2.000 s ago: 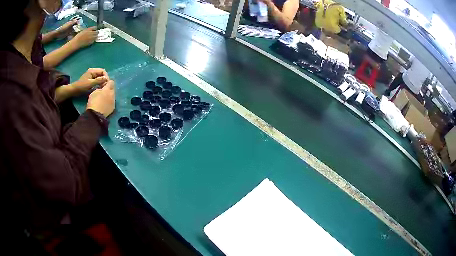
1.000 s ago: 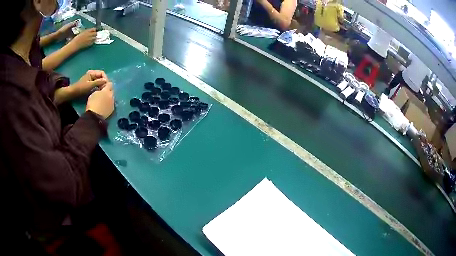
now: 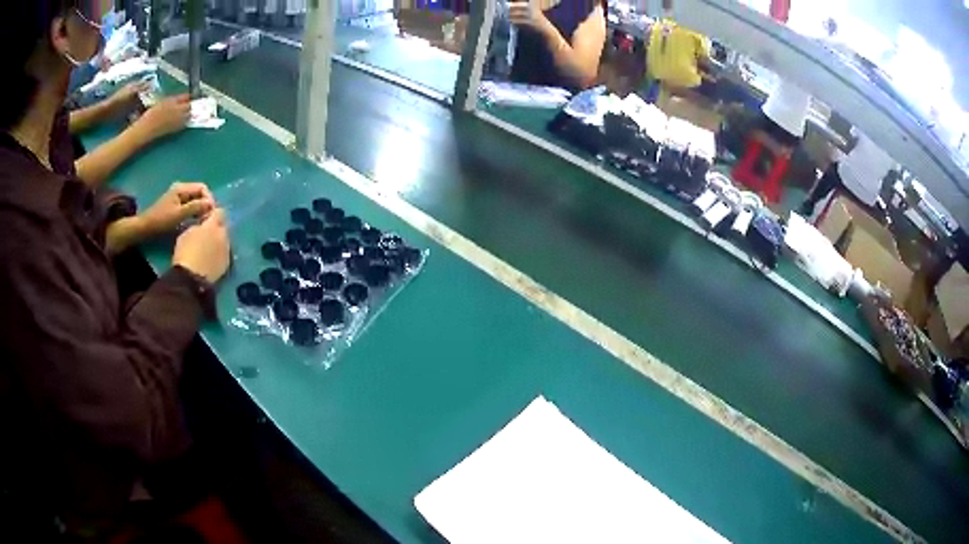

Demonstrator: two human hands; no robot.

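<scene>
Neither of my hands is in view. A large white stack of sheets (image 3: 563, 483) lies on the green bench top (image 3: 425, 372) nearest in front of me, cut off by the lower edge. Its surface is washed out to plain white. Beyond it to the left, many black round caps (image 3: 332, 310) lie grouped in rows on a crinkled clear plastic bag (image 3: 329, 349). A seated person in a dark brown shirt holds both hands together beside the bag; what they hold is too small to tell.
A dark green conveyor belt (image 3: 510, 228) with a worn pale metal edge (image 3: 595, 329) runs along the bench. A metal post (image 3: 316, 85) stands at its edge. White and black parts (image 3: 648, 133), cartons (image 3: 877, 250) and other people are on the far side.
The whole view has shifted slightly, so the bench, caps and sheets appear lower and farther left. The person across the belt has an arm raised again. The caps and sheets keep their places on the bench.
</scene>
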